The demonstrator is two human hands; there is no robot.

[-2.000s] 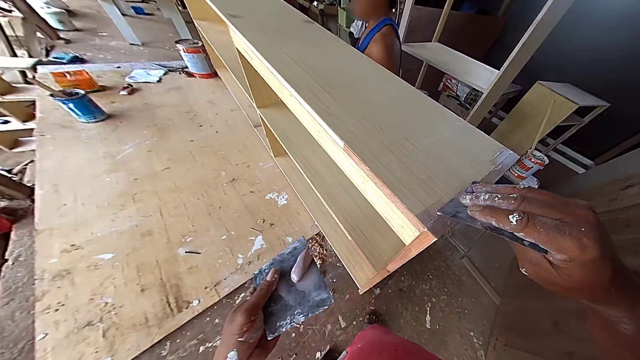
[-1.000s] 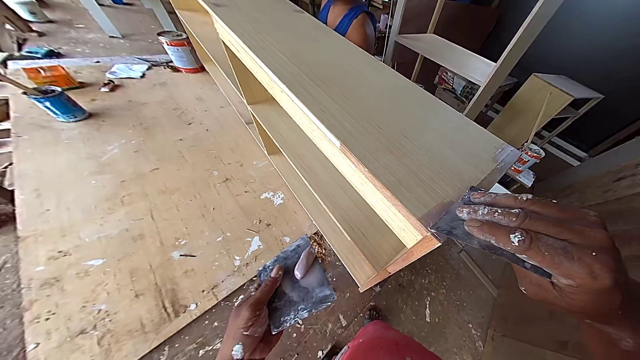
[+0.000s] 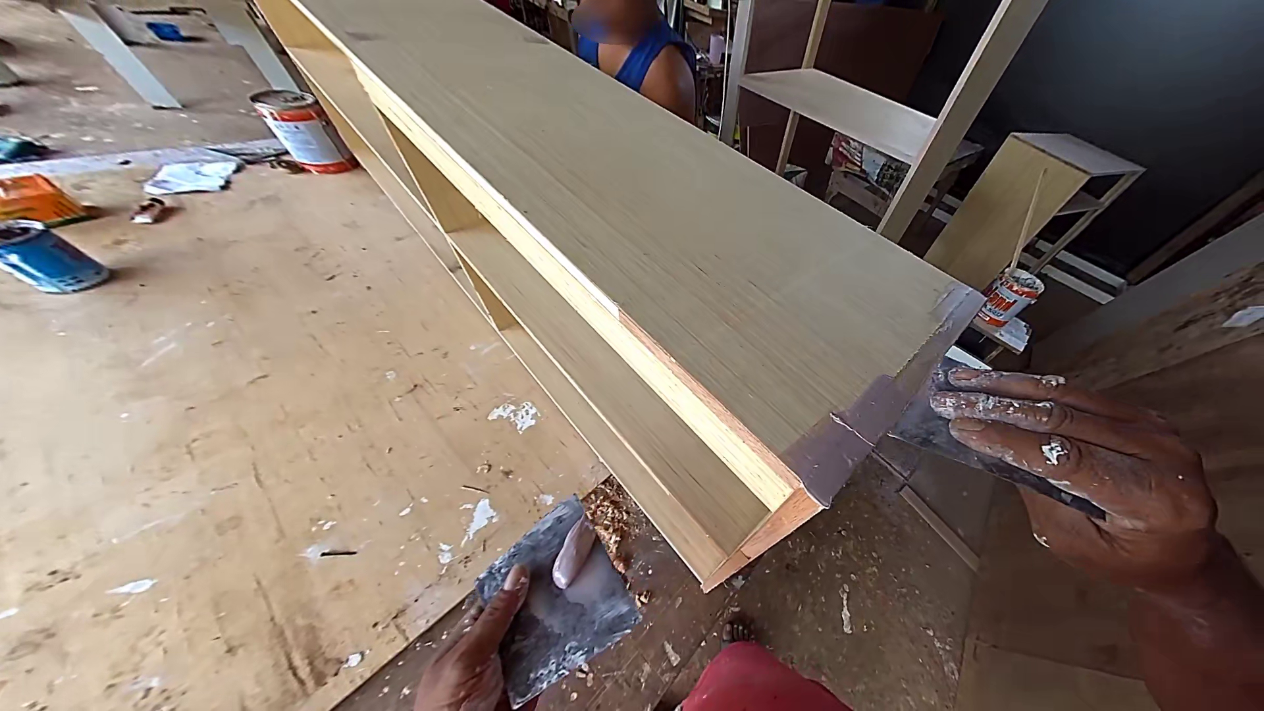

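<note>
A long wooden shelf unit [image 3: 632, 197] lies on its side, with open compartments facing left. Gray-mauve filler [image 3: 859, 425] coats the near end of its upper panel. My right hand [image 3: 1096, 464] grips a dark flat spreader [image 3: 987, 459] at that end, its blade beside the filler strip. Below the unit's near corner, my left hand [image 3: 474, 642] holds a flat, smeared plate [image 3: 563, 612], thumb on top. A lump of pinkish filler [image 3: 574, 553] rests on the plate.
A plywood work surface [image 3: 247, 395] spans the left, with a blue can [image 3: 49, 259], an orange box [image 3: 39, 199] and a white-and-orange can [image 3: 304, 133]. Another can with a stick [image 3: 1009, 296] stands right. A person in blue [image 3: 637, 49] is behind the unit.
My right hand has moved slightly away from the unit's near corner, along its end. A wide filler strip now shows at that corner. My left hand still holds the plate.
</note>
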